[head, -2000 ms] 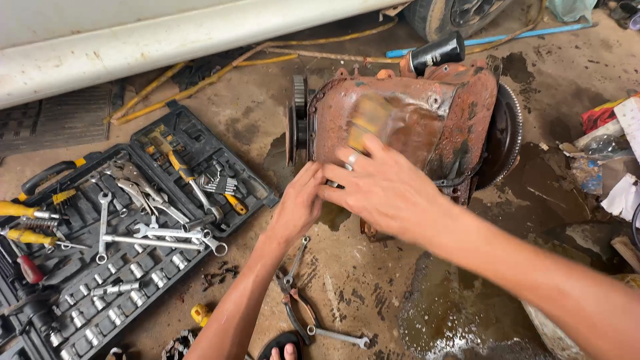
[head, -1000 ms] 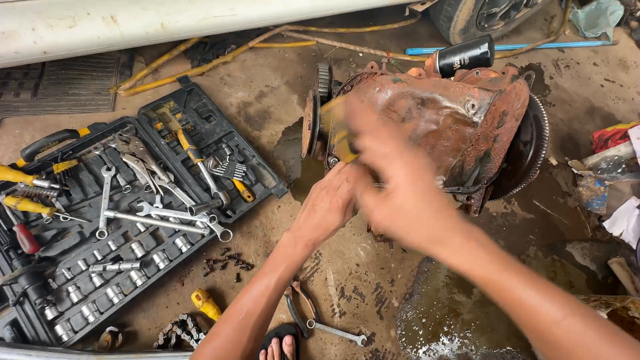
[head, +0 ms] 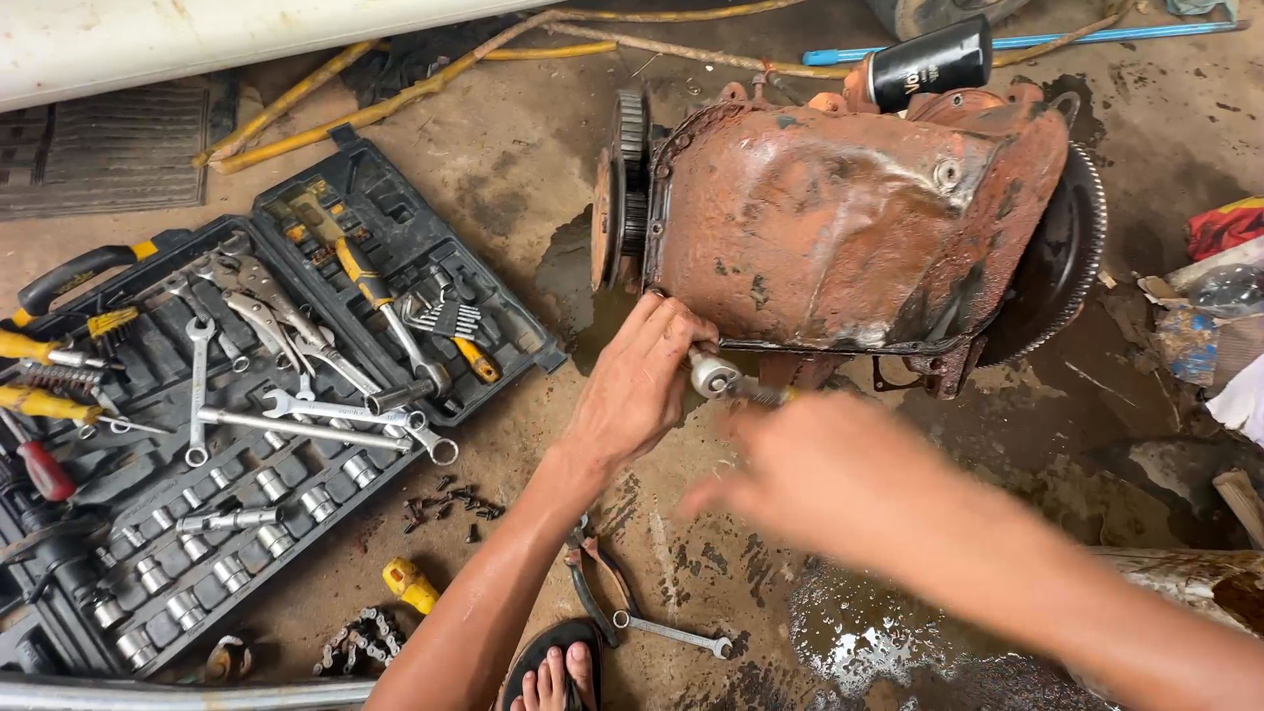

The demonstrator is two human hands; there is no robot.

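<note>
A rusty engine with its oil pan [head: 839,227] upward lies on the wet floor. A black oil filter [head: 931,64] is at its top, a pulley [head: 604,222] at the left end and a toothed flywheel [head: 1071,257] at the right. My left hand [head: 642,370] is at the pan's lower left corner, fingers around what looks like the socket end of a ratchet [head: 713,375]. Just right of it, my right hand [head: 820,454] is motion-blurred by the ratchet's handle; its grip is unclear.
An open socket set case [head: 336,504] with wrenches and locking pliers lies left. Small bolts [head: 449,504], pliers [head: 597,573], a combination wrench [head: 671,632], a yellow-handled tool [head: 410,585] and a chain [head: 360,637] lie near my sandalled foot [head: 558,671]. A white car body [head: 247,39] borders the top.
My right hand has moved down off the oil pan area to below its lower edge, and the ratchet head now shows. My left hand stays near the pan's lower left corner.
</note>
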